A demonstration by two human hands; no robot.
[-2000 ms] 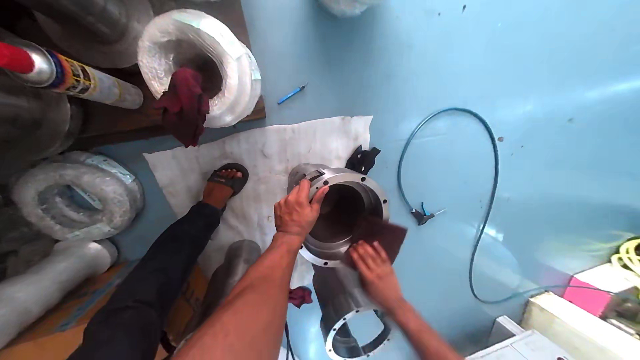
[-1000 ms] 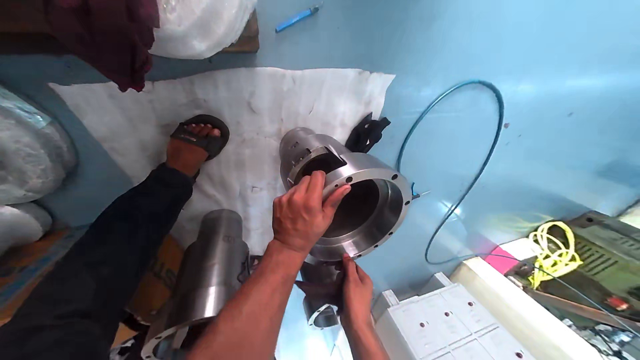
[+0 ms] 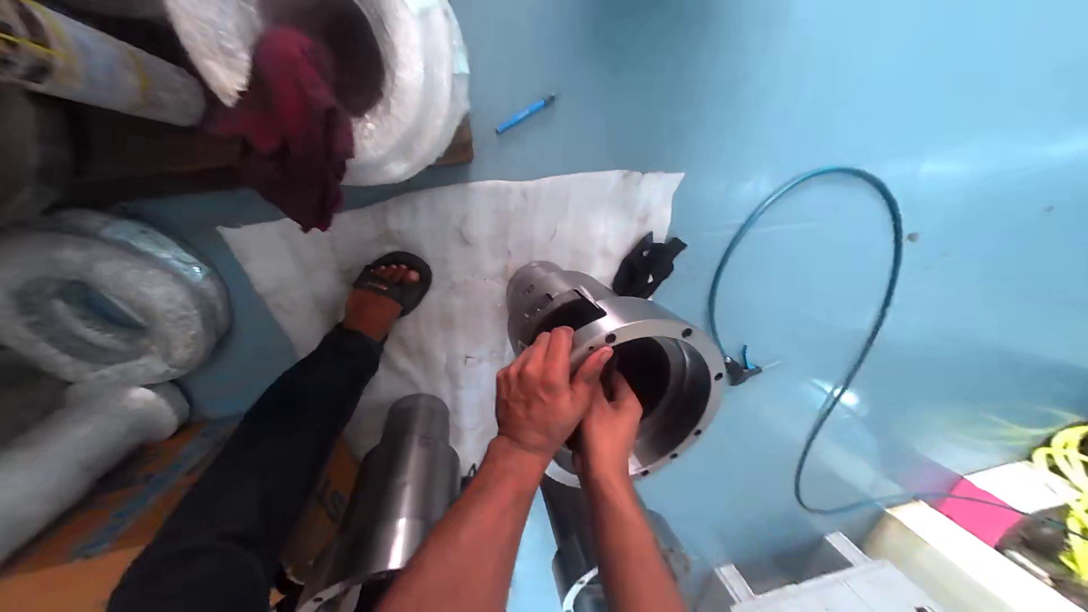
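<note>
A hollow metal cylinder with a drilled flange point(image 3: 701, 365) stands on a white sheet point(image 3: 476, 229) in front of me. My left hand point(image 3: 540, 395) grips the flange's near left rim beside a rectangular side opening. Right next to it, my right hand point(image 3: 612, 416) reaches into the bore at the inner edge; its fingertips are partly hidden, and whether they hold anything cannot be told. Another metal cylinder point(image 3: 404, 484) is at the lower left, and a further flanged part point(image 3: 578, 544) lies below my hands. Black gloves or cloth point(image 3: 648, 265) lie behind the cylinder.
A teal air hose point(image 3: 888, 280) with a blow gun point(image 3: 741, 370) loops over the blue floor at right. A blue pen point(image 3: 525, 114) lies beyond the sheet. Plastic-wrapped rings point(image 3: 416, 93), a maroon cloth point(image 3: 297, 127) and a cardboard box point(image 3: 127, 510) are at left. A grey case point(image 3: 850, 591) is lower right.
My right hand has moved from below the flange to its inner edge beside my left hand. The brown sheet under it two seconds ago is no longer visible. The view has shifted.
</note>
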